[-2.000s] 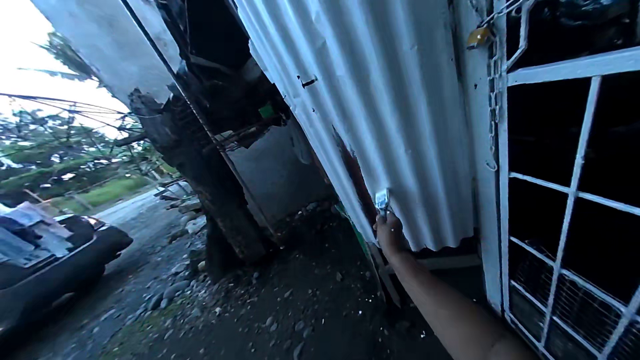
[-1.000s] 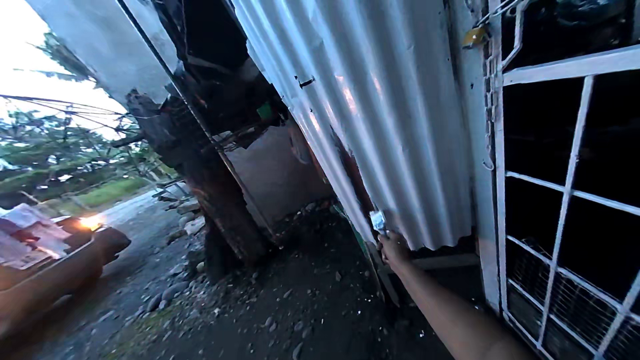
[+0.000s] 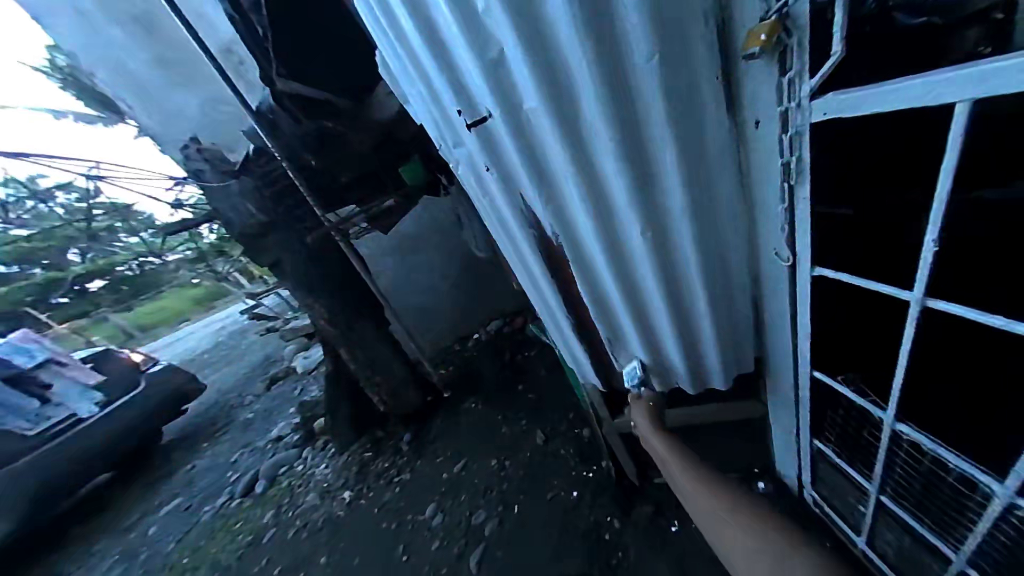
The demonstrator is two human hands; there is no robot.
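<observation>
My right hand point(image 3: 646, 412), at the end of an arm reaching in from the lower right, grips a paintbrush point(image 3: 634, 374) with whitish paint about its head. The brush is at the lower edge of a pale corrugated metal sheet point(image 3: 616, 176), beside a brown unpainted strip point(image 3: 564, 276). Whether the bristles touch the metal cannot be told. A small dark hole and slit show higher on the sheet. My left hand is out of view.
A white barred metal gate point(image 3: 920, 304) stands at the right, with a chain point(image 3: 786, 152) and a brass padlock point(image 3: 762, 38). Dark posts point(image 3: 320, 296) and a slanting rod rise left of the sheet. Stones point(image 3: 276, 466) lie on the ground; a vehicle point(image 3: 96, 424) stands at far left.
My right hand has moved down along the sheet with the brush to its lower edge. The orange glow on the vehicle and sheet a second ago has faded.
</observation>
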